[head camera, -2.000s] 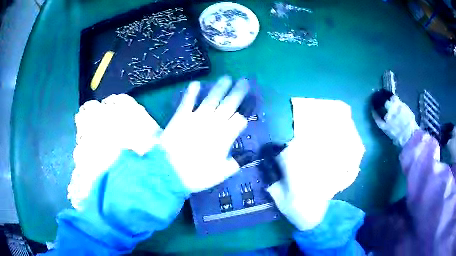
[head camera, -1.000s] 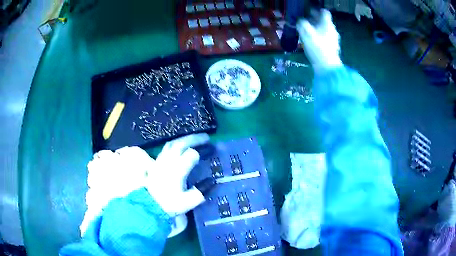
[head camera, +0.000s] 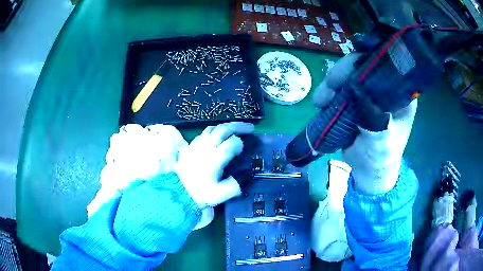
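Note:
The dark blue-grey jig cover plate lies in front of me. Pairs of black transistors show in its openings, with silver heatsink strips in three slots. My left hand, in a white glove with dark fingertips, rests at the plate's upper left edge; its fingertips blur into the dark plate. My right hand, gloved, grips the thick black electric screwdriver with its red stripe. The tool's tip end is over the upper right transistor; whether it touches cannot be told.
A black screw tray holds many screws and a yellow-handled tool. Beyond are a white round dish and a reddish-brown parts board. White cloths flank the jig. Another worker's gloved hands are at right, near heatsinks.
My right hand has come back from the far side of the bench with the electric screwdriver, now over the plate's upper row. My left hand remains at the plate's left edge.

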